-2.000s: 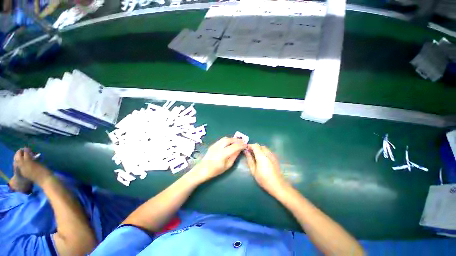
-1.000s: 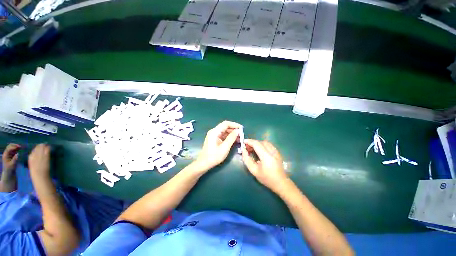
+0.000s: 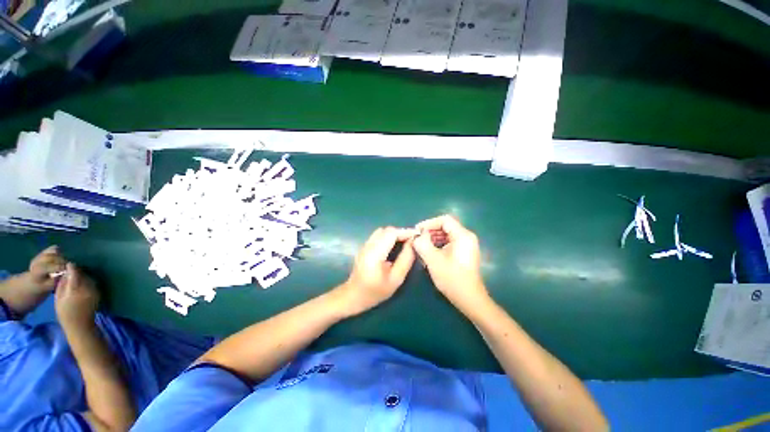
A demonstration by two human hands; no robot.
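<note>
My left hand (image 3: 377,268) and my right hand (image 3: 452,260) meet fingertip to fingertip above the middle of the bench. A small white hang tab (image 3: 409,233) is pinched between them; only a thin part of it shows, the fingers hide the rest. A big heap of loose white hang tabs (image 3: 221,226) lies on the bench to the left of my hands. Several thin curled backing strips (image 3: 678,251) lie apart at the right.
Boxes stand fanned at the left bench end (image 3: 97,164); others are at the right end (image 3: 740,322). Past the edge rail (image 3: 338,143), boxes (image 3: 418,34) lie on the green belt against a white stop bar (image 3: 529,101). A person's hands (image 3: 66,283) are at lower left.
The tab stood upright and visible between my fingers; now it is mostly covered, and my fingertips have come closer together. The neighbouring person's hands have moved together. The view has shifted slightly.
</note>
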